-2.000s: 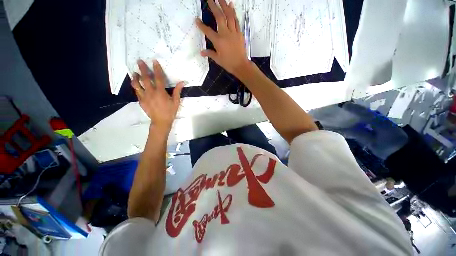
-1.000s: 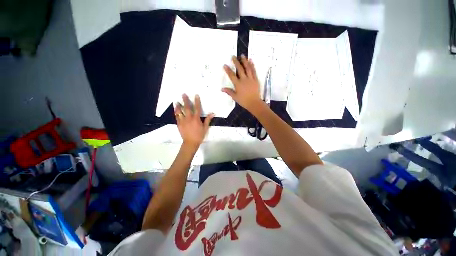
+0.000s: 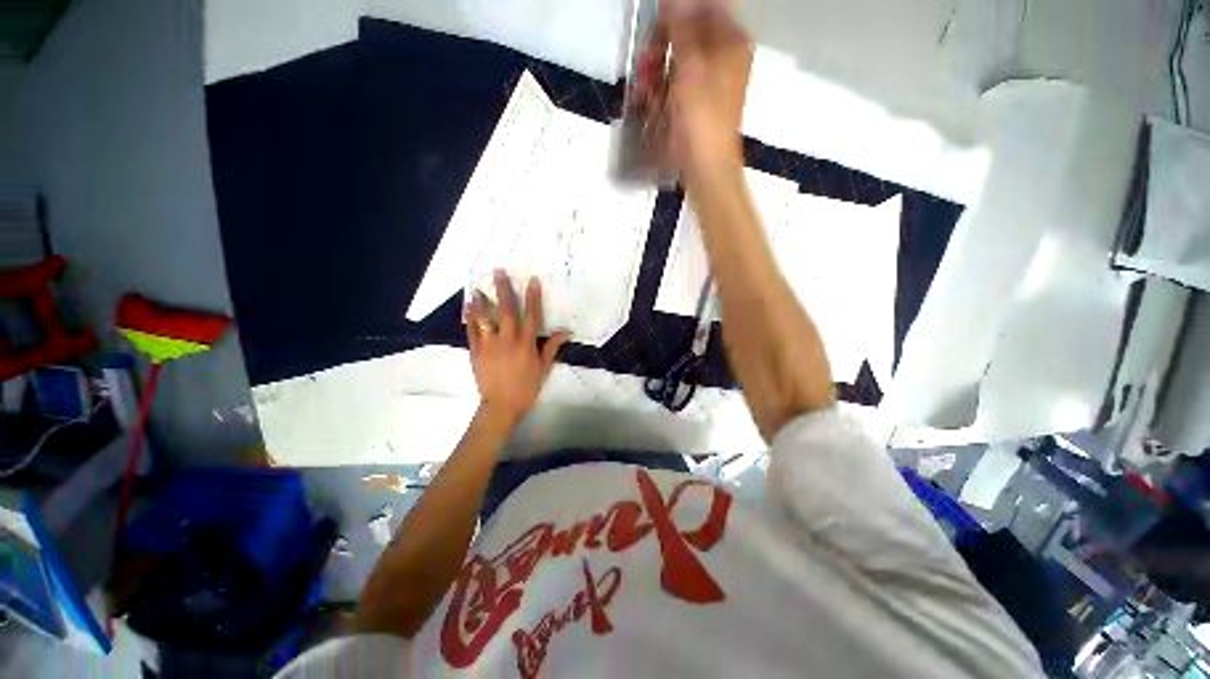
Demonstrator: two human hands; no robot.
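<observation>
A white paper pattern (image 3: 564,212) lies on the dark fabric (image 3: 319,199). My left hand (image 3: 510,352) rests with spread fingers on the pattern's near edge. My right hand (image 3: 703,86) is blurred at the top of the view, on a flat grey metal plate (image 3: 645,139) over the far right edge of this pattern. Its fingers look closed on the plate. A second pattern (image 3: 836,252) lies to the right, partly behind my right forearm. Black-handled shears (image 3: 679,381) lie between the patterns, their blades partly hidden by the forearm.
White covering (image 3: 597,418) shows along the table's near edge. Large blank white sheets (image 3: 1028,252) lie at the right. A red and yellow broom (image 3: 170,329) and a blue crate (image 3: 219,531) stand on the floor at the left. Clutter lies at the lower right.
My right hand has left the pattern's right side and reached to the far edge, onto the metal plate. The plate now lies over the pattern's edge. My left hand stays on the pattern.
</observation>
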